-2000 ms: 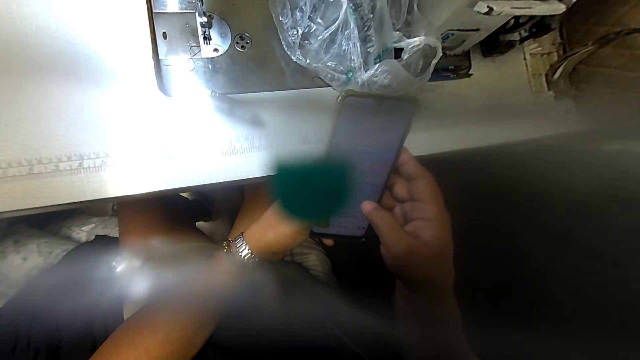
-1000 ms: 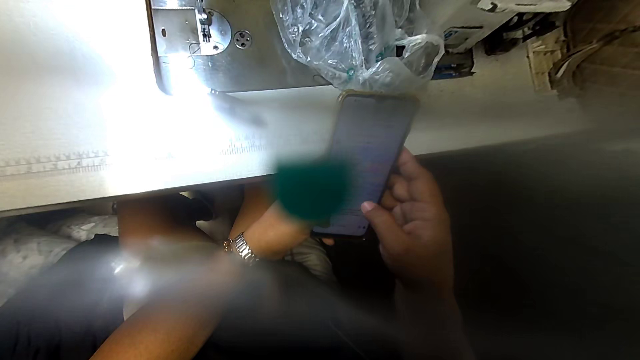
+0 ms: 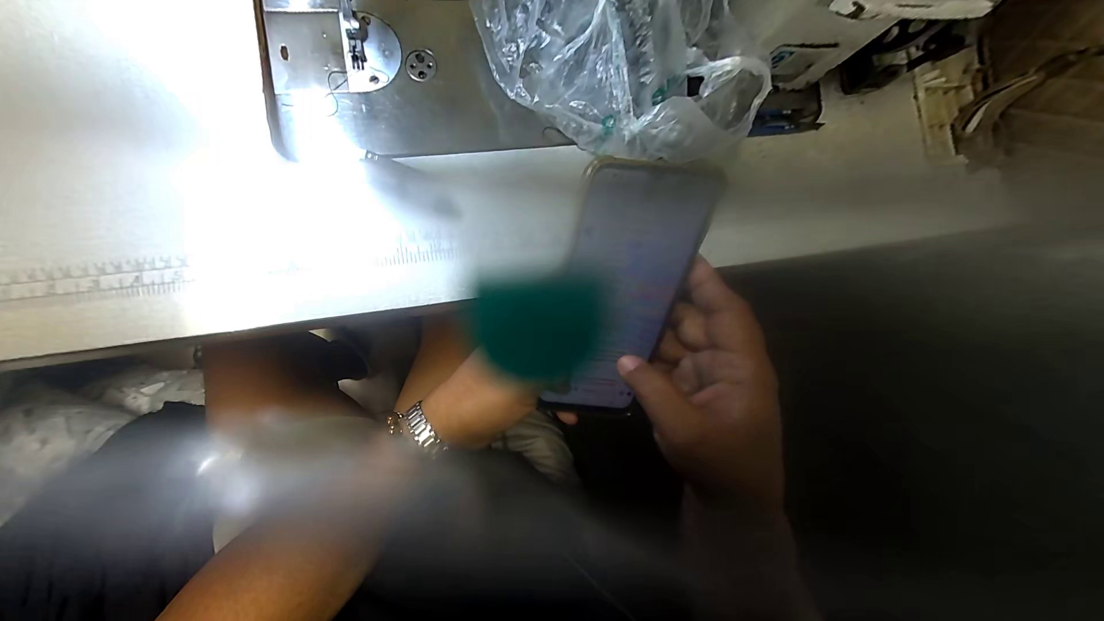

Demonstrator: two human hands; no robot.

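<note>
A smartphone [image 3: 647, 250] with a lit screen that bears writing is tilted at the front edge of a sewing machine table. My right hand [image 3: 724, 371] grips its right side, the thumb over the lower screen edge. My left hand [image 3: 487, 401], with a metal-band watch [image 3: 423, 427] at the wrist, reaches to the phone's lower left. A blurred green shape [image 3: 539, 328] covers most of its fingers, so its hold is unclear; a fingertip shows beneath the phone.
A sewing machine's needle plate [image 3: 375, 56] and presser foot [image 3: 354, 43] are at the upper left. A clear plastic bag [image 3: 621, 78] lies beyond the phone. Printed ruler markings [image 3: 112, 278] run along the table [image 3: 103, 319]. Glare whitens part of the tabletop.
</note>
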